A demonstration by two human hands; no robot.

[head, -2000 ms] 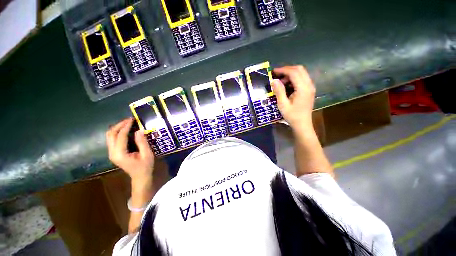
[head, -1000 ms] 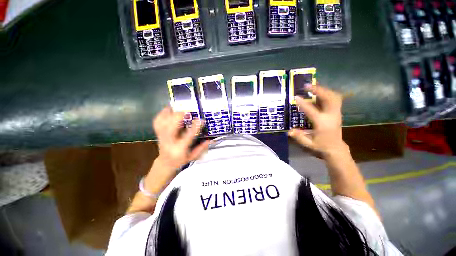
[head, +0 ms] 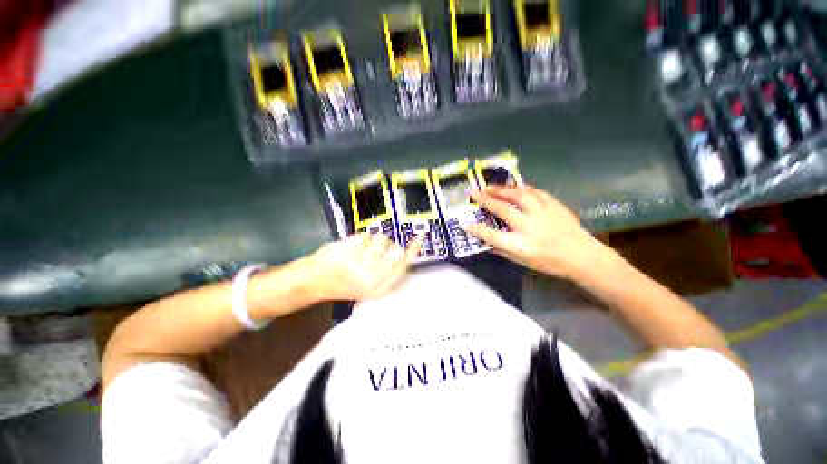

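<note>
Several black keypad phones with yellow-framed screens (head: 414,197) lie face up, side by side, near the bench's front edge. At the row's left end a narrow phone side (head: 335,210) seems to stand on edge. My left hand (head: 370,263) lies over the lower keys of the left phones; its grip is blurred. My right hand (head: 526,222) lies over the right phones, fingers spread across a screen and keys. The right phone's lower part is hidden under it. Beyond, a clear blister tray (head: 363,140) holds more phones face up.
At the right, trays (head: 694,181) hold phones backs up, with red dots and white labels. A dark green mat (head: 163,204) covers the bench. A red bin (head: 780,240) and cardboard (head: 671,258) are below the edge. White and red items lie at the upper left.
The phones have been drawn closer together, and the left end one has gone from face up to its edge. My hands have moved inward over the row. The view has shifted.
</note>
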